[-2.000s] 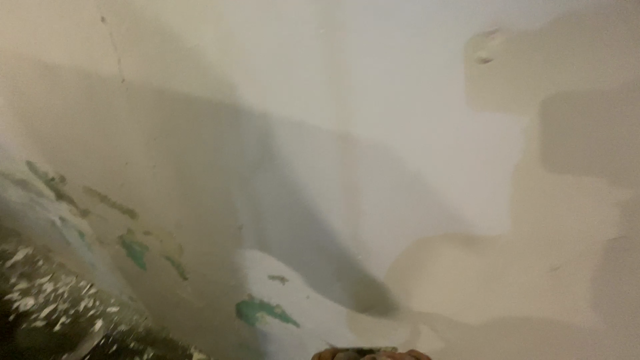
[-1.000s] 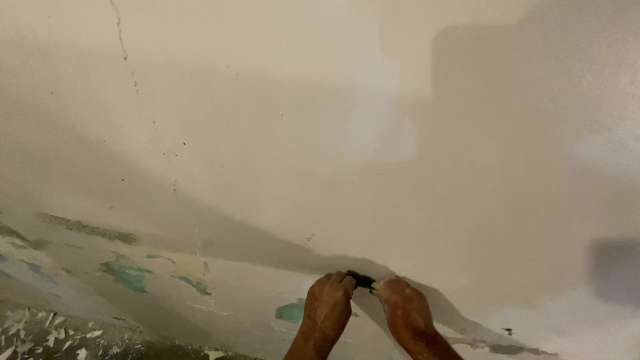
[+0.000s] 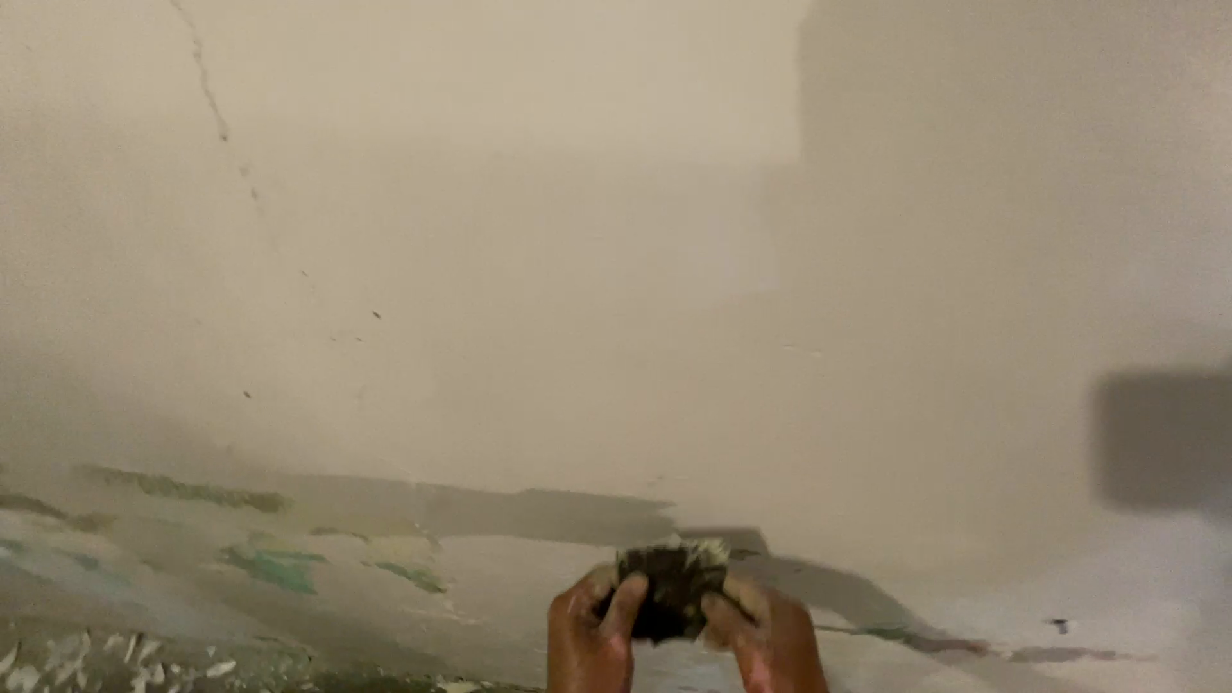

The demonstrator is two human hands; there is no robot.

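Observation:
My left hand (image 3: 595, 621) and my right hand (image 3: 760, 626) are side by side at the bottom centre, in front of a wall. Between them they hold a dark, flat piece (image 3: 672, 589) with a pale, ragged upper edge; its exact kind cannot be told. Both thumbs press on its near face, and the fingers lie mostly behind it. Behind the hands, the beige wall (image 3: 577, 289) has patches of flaked paint.
Green patches (image 3: 279, 566) show low on the wall at the left. Whitish flakes (image 3: 115, 664) lie along the bottom left. A thin crack (image 3: 207, 87) runs down at the upper left. Shadows fall across the wall, and a dark crack-like line (image 3: 953, 645) crosses the lower right.
Two seconds ago only fingertips showed at the bottom edge. One second ago the hands held a small dark thing; now its broader face shows between them. The view has shifted.

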